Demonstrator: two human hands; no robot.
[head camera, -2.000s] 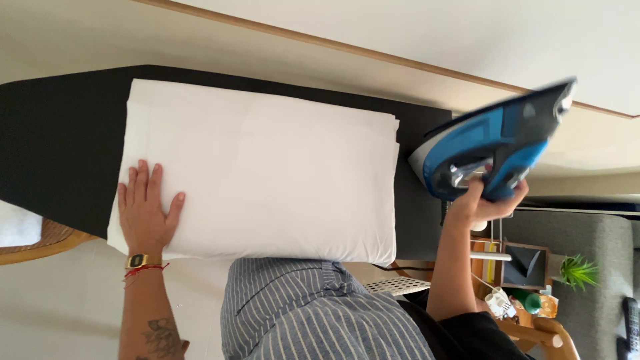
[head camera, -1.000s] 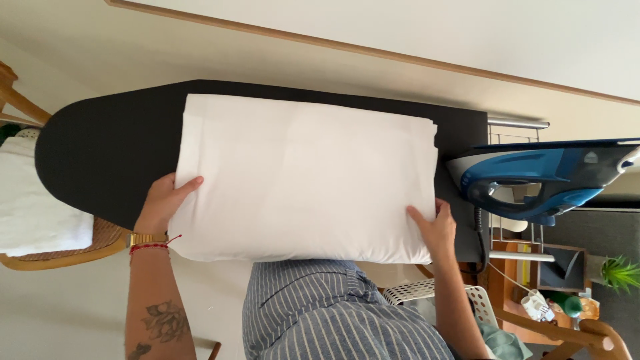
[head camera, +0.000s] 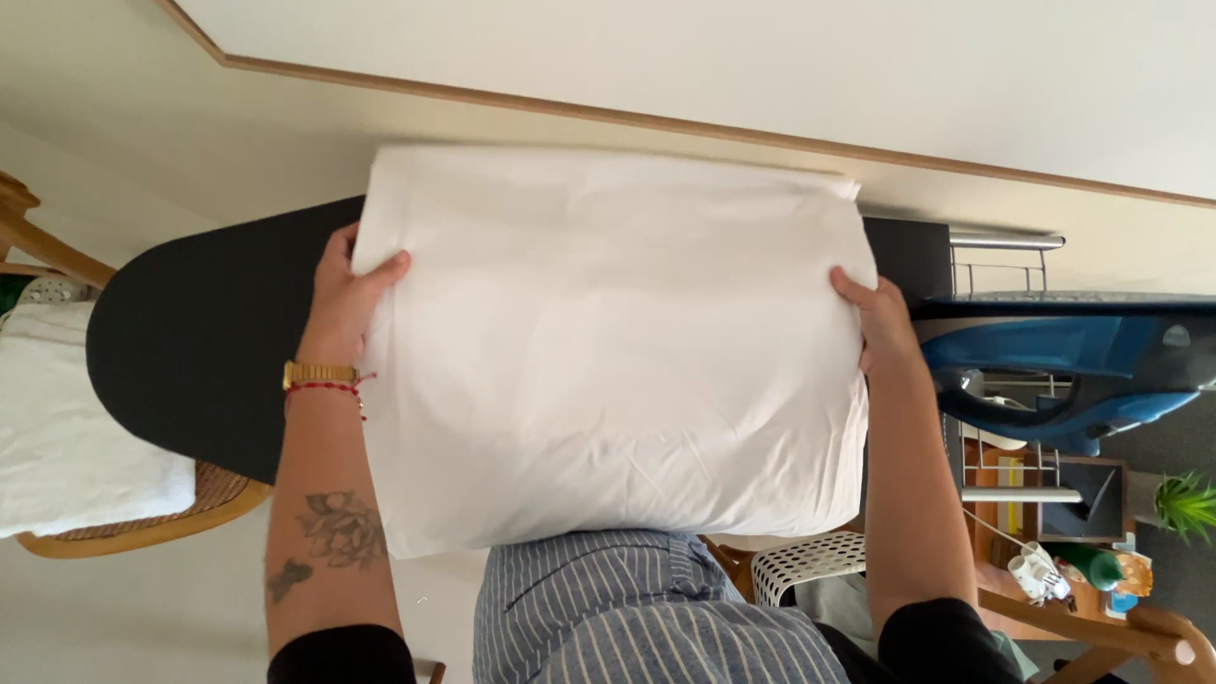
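A folded white cloth (head camera: 617, 342) is held up over the black ironing board (head camera: 218, 332), with creases along its near edge. My left hand (head camera: 353, 290) grips its left edge, thumb on top and fingers behind. On the right edge, my right hand (head camera: 876, 318) holds it the same way. A blue and black steam iron (head camera: 1064, 361) stands on its heel at the board's right end, just right of my right hand. The fingers beneath the cloth are mostly hidden.
At the left, a wooden chair (head camera: 228, 508) bears a white towel (head camera: 85, 427). A wood-edged white panel (head camera: 665, 119) runs beyond the board. A white perforated basket (head camera: 807, 562), a wooden chair arm (head camera: 1083, 627) and a shelf with a green plant (head camera: 1187, 503) are at lower right.
The iron, in my right hand two seconds ago, was set down on the board's right end. Both hands took the cloth by its sides and lifted it off the board.
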